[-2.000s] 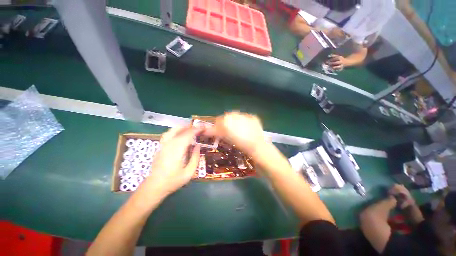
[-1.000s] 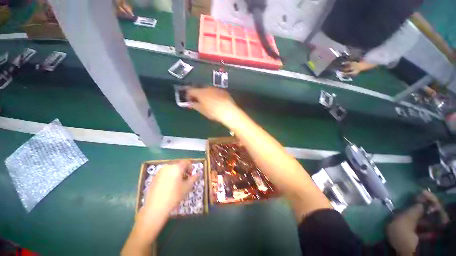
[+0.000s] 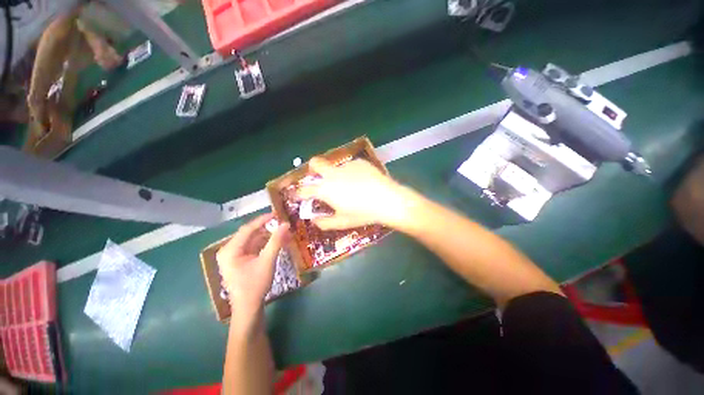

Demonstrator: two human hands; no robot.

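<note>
Two open cardboard boxes stand side by side on the green bench. The smaller box (image 3: 208, 279) holds white ring parts. The larger box (image 3: 371, 146) holds shiny copper-coloured parts. My left hand (image 3: 248, 266) is over the smaller box, with a small white part (image 3: 272, 224) pinched between thumb and fingertips. My right hand (image 3: 357, 193) is over the larger box with bent fingers. A pale piece (image 3: 312, 208) shows at its fingertips, but I cannot tell whether it is gripped or lies in the box.
A grey electric screwdriver (image 3: 575, 119) lies on a white and grey feeder (image 3: 506, 173) at right. Housing frames (image 3: 249, 79) lie beyond the metal strip. Bubble wrap (image 3: 120, 295) and a red tray (image 3: 29, 320) are at left. A slanted grey support (image 3: 100, 189) stands left. Another person's arm shows at right.
My right hand has come back from a frame on the far green surface to the larger box. My left hand has lifted from among the white rings. The view has turned and shifted.
</note>
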